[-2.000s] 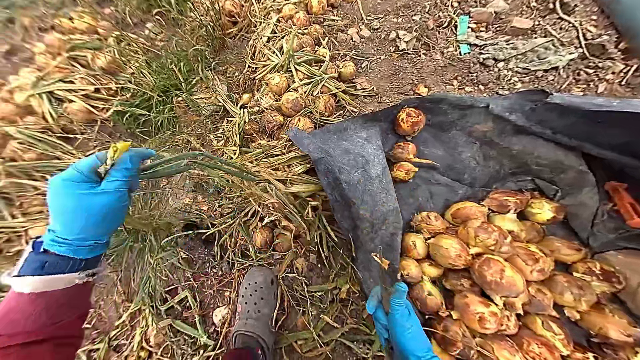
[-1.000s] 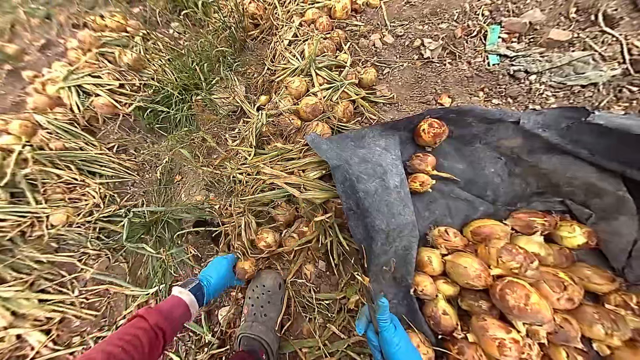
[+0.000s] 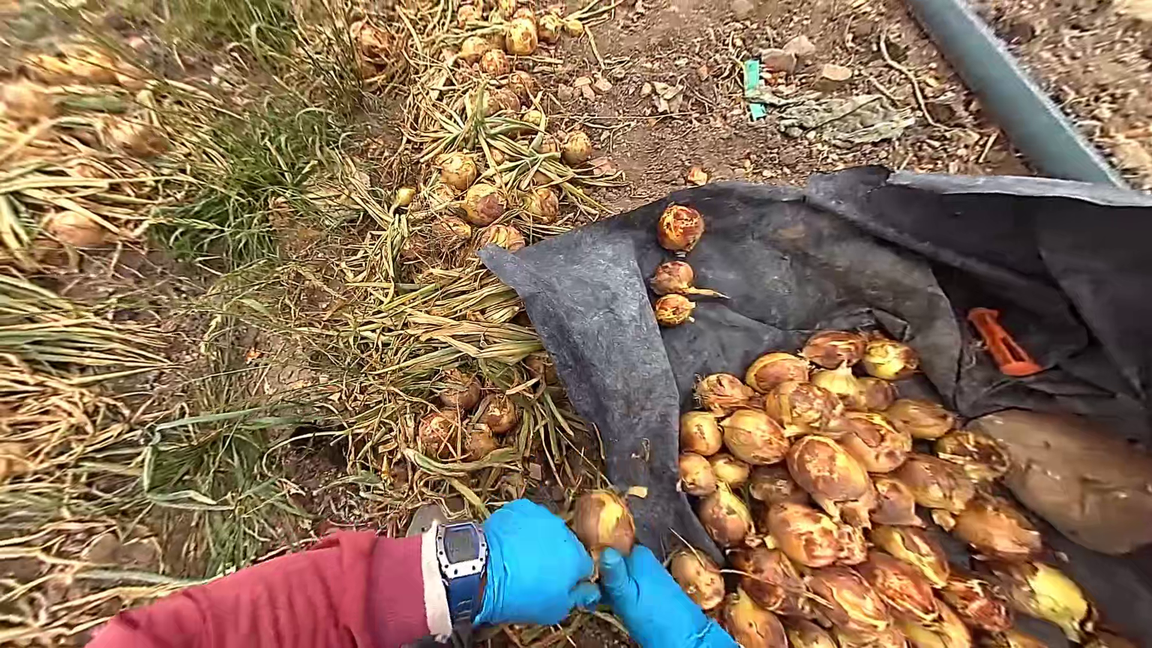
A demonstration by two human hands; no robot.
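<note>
Both my hands wear blue gloves and meet at the lower middle, by the near-left edge of a black ground sheet [image 3: 621, 360]. My left hand [image 3: 535, 565], with a watch at its wrist, is closed around the lower end of an onion [image 3: 603, 522]. Just right of it, my right hand [image 3: 661, 598] has its thumb up against the same onion; its other fingers, and anything within them, are hidden. A heap of harvested onions [image 3: 828, 477] lies on the sheet to the right. Three loose onions [image 3: 680, 229] sit farther up the sheet.
Onions with dry tops [image 3: 481, 205] lie in a row on the soil left of the sheet. Grass [image 3: 252, 171] grows farther left. An orange plastic piece [image 3: 1003, 344] lies on the sheet. A grey pipe-like bar [image 3: 1017, 90] crosses the upper right.
My left hand, earlier at an onion near the grey shoe, has moved right and come together with my right hand, bringing an onion. The shoe is now mostly hidden.
</note>
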